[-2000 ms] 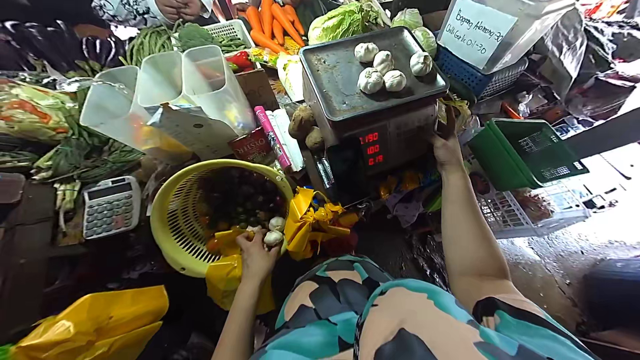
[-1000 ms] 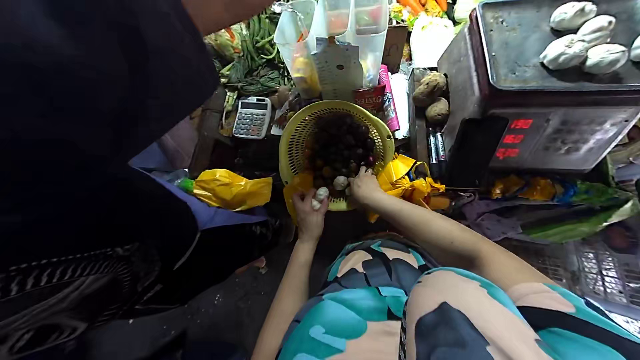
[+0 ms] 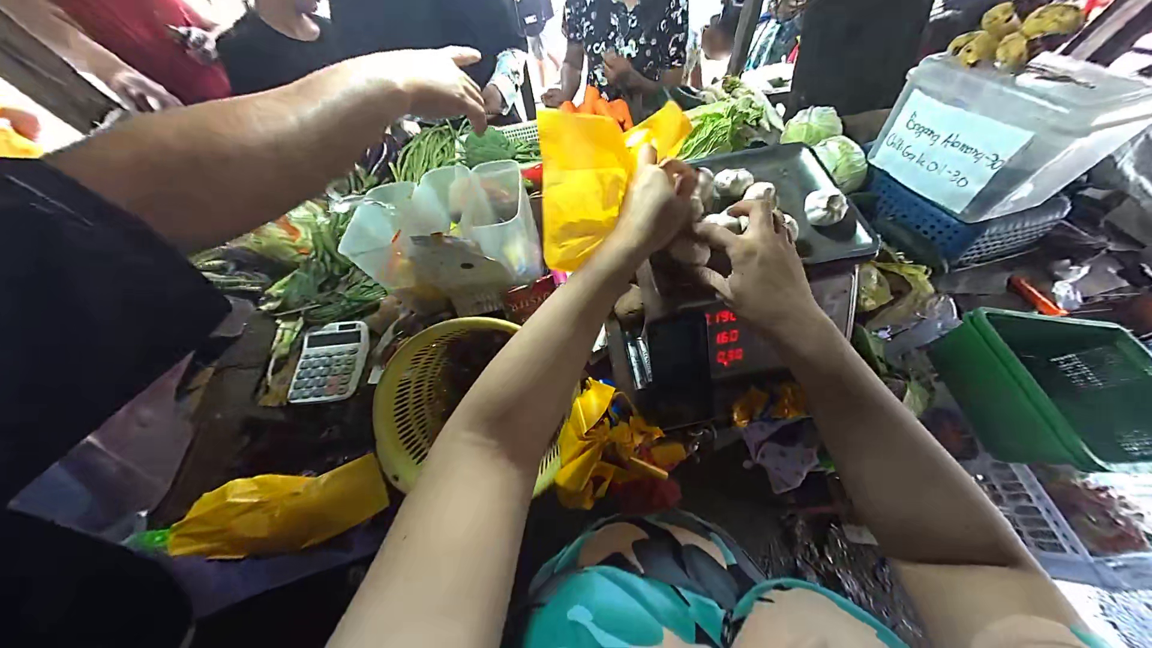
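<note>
My left hand (image 3: pixel 655 202) is closed on a yellow plastic bag (image 3: pixel 585 184), held up at the left edge of the scale's metal tray (image 3: pixel 837 238). Several white garlic bulbs (image 3: pixel 825 207) lie on that tray. Fingers spread over the bulbs, my right hand (image 3: pixel 756 256) touches some of them; whether it grips one is unclear. The digital scale (image 3: pixel 774 342) shows lit red digits below the tray. Under my left forearm stands a yellow plastic basket (image 3: pixel 409 405), its contents mostly hidden, with crumpled yellow bags (image 3: pixel 603 450) at its right side.
A co-worker's arm (image 3: pixel 261 144) reaches in from the left. Clear plastic containers (image 3: pixel 441 220), a calculator (image 3: pixel 329 362) and vegetables lie beyond the basket. At the right are a green plastic bin (image 3: pixel 1044 387) and a clear box (image 3: pixel 999 135) on a blue basket. People stand across the stall.
Both my hands have moved from the yellow basket up to the scale tray. A yellow bag is now raised in my left hand. The co-worker's arm now extends over the vegetables. The view has tilted up.
</note>
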